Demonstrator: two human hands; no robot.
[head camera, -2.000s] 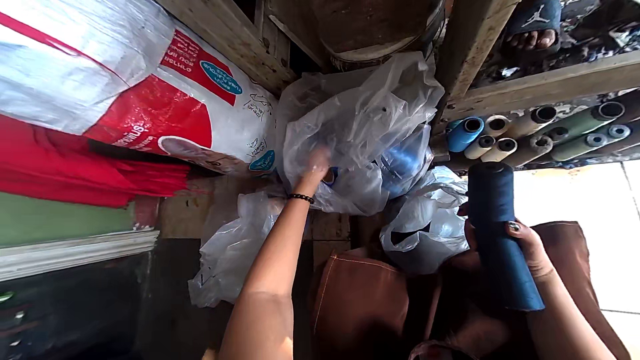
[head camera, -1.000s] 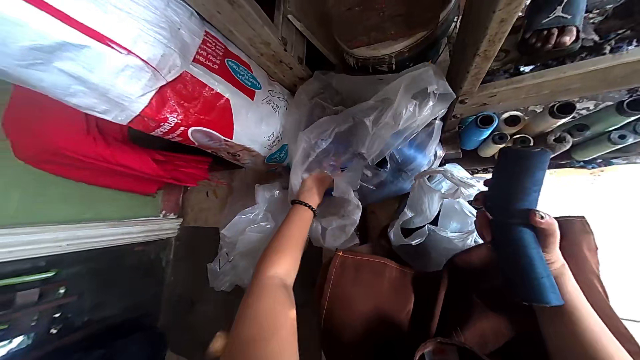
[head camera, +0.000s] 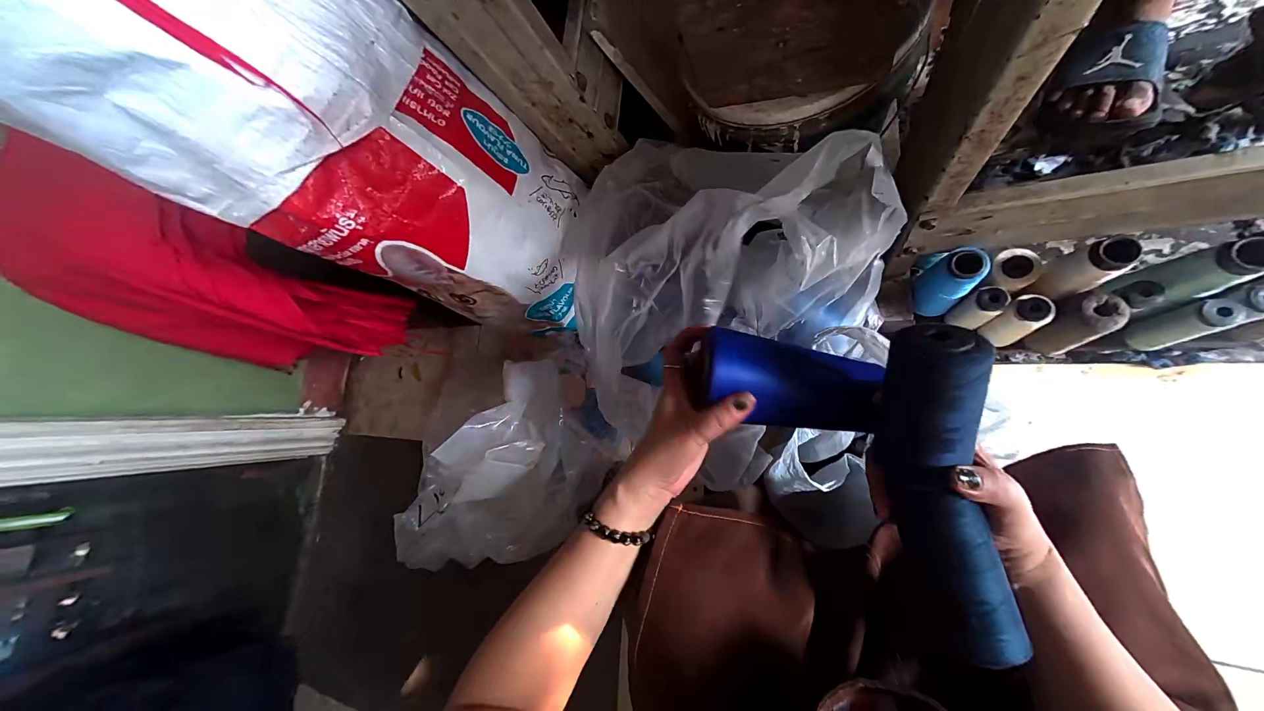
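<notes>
My left hand (head camera: 681, 425) grips one end of a bright blue thread spool (head camera: 790, 380), which lies roughly level. Its other end meets or passes behind a dark navy thread spool (head camera: 933, 400). My right hand (head camera: 997, 509) is closed around the navy spool and a second dark blue thread spool (head camera: 968, 583), set end to end or overlapping; the join is partly hidden by the fingers. Just beyond my left hand is a large clear plastic bag (head camera: 731, 237) with bluish things inside.
Smaller plastic bags (head camera: 504, 474) lie at both sides of the big one. Several thread cones (head camera: 1076, 296) are stacked at the right under a wooden beam (head camera: 1116, 193). A printed sack (head camera: 375, 148) and red cloth (head camera: 197, 267) are at the left. A person's sandaled foot (head camera: 1111, 74) shows top right.
My left hand was in the large plastic bag; it has come out towards me with the bright blue spool. My right hand still holds the dark blue spools.
</notes>
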